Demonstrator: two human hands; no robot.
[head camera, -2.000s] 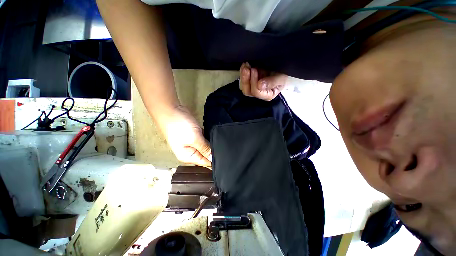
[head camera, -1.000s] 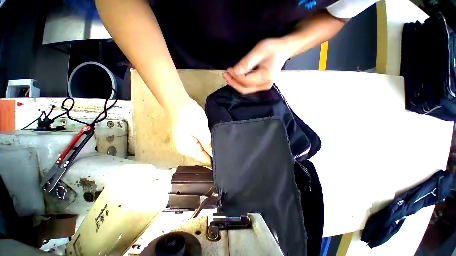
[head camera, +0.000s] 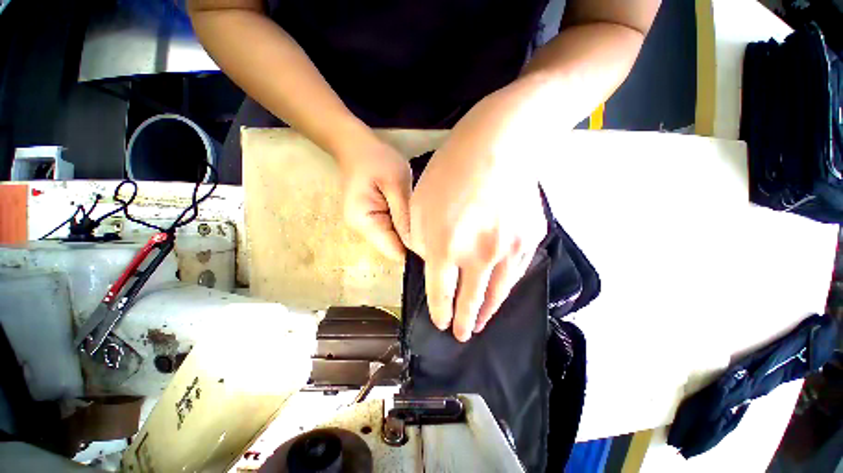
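Observation:
A black fabric pouch with a smooth dark panel on top lies on the pale table, its lower end under the machine head by the needle area. My left hand lies palm down on the panel, fingers spread and fingertips pressing on it; its thumb side is near the pouch's left edge. My right hand is at that edge beside the beige board, thumb and fingers closed at the fabric rim. The exact pinch is partly hidden. The needle itself is not visible.
The cream sewing machine head is at the lower left, with a ridged dark metal block by the pouch. Red-and-silver snips lie on the machine. A black pouch stack and a narrow zippered piece are at the right.
My left hand has come down from above the pouch onto the panel. My right hand has moved up along the edge. The panel's upper part now lies under my left hand.

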